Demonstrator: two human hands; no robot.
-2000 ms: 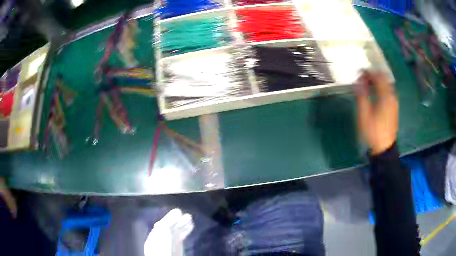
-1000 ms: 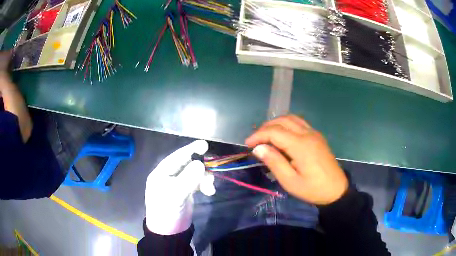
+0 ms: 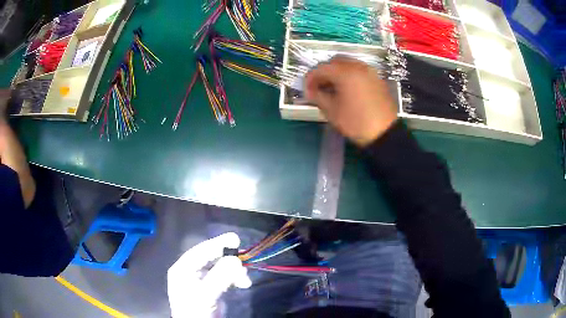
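Observation:
My left hand (image 3: 208, 276), in a white glove, pinches a small dark connector housing (image 3: 230, 252) over my lap. Wires in orange, brown, blue, white and pinkish red fan out to the right from this part-made wire harness (image 3: 270, 248). My bare right hand (image 3: 354, 96) is over the white wires (image 3: 304, 57) in the near left compartment of the off-white compartment tray (image 3: 465, 127). It is blurred, and its fingertips are bent together. I cannot tell whether they hold a wire.
Black wires (image 3: 434, 90), red wires (image 3: 425, 32) and green wires (image 3: 335, 22) lie in other compartments. Wire harnesses (image 3: 214, 81) lie on the green bench left of the tray. A neighbour's tray (image 3: 77, 93), a person's arm (image 3: 15, 155) and a blue stool (image 3: 118, 239) are at left. Another blue stool (image 3: 518, 267) is at right.
My right hand has left the wires at the housing and moved up to the white wires in the tray. My left hand keeps hold of the housing over my lap.

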